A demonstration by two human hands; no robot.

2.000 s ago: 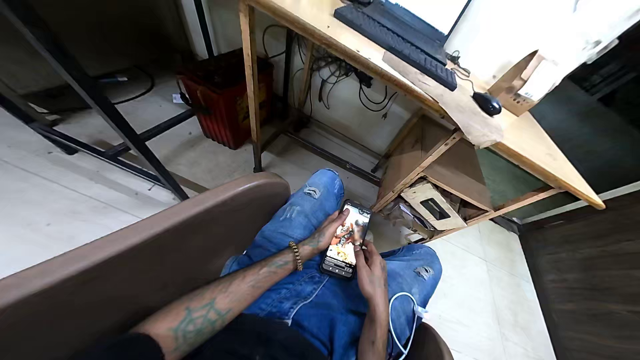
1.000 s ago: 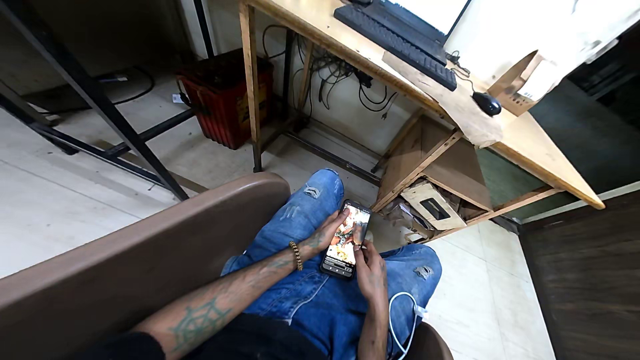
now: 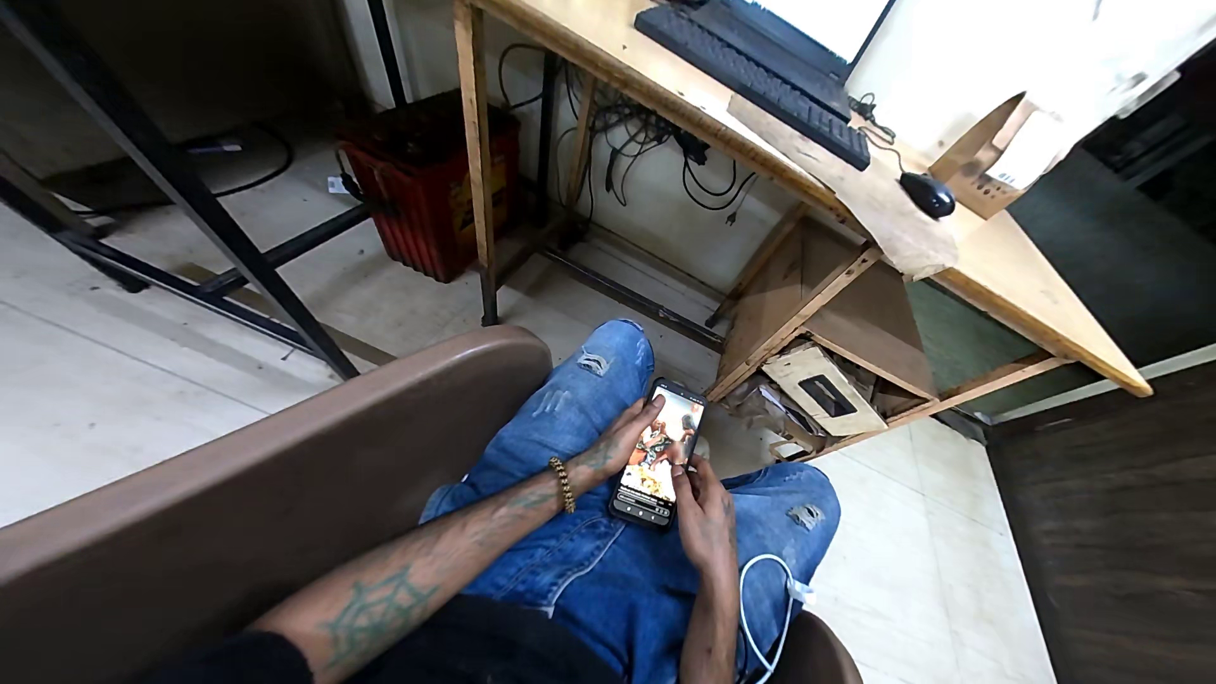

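Observation:
A smartphone (image 3: pixel 657 454) with a lit screen showing a picture is held upright above my lap, over my blue ripped jeans (image 3: pixel 570 418). My left hand (image 3: pixel 622 442) grips it along its left edge, thumb over the upper left of the screen; a beaded bracelet (image 3: pixel 562 484) is on that wrist. At the lower right side of the phone is my right hand (image 3: pixel 703 513), its thumb at the screen and its fingers by the edge. A white cable (image 3: pixel 744 608) loops beside my right forearm, over the jeans.
A brown chair arm (image 3: pixel 285 456) runs along my left. Ahead stands a wooden desk (image 3: pixel 1064 294) with a black keyboard (image 3: pixel 750 81), a mouse (image 3: pixel 927 195) and a cardboard box (image 3: pixel 997 157). Beneath are tangled cables (image 3: pixel 646 133), a red battery (image 3: pixel 427 190) and a shelf unit (image 3: pixel 855 323).

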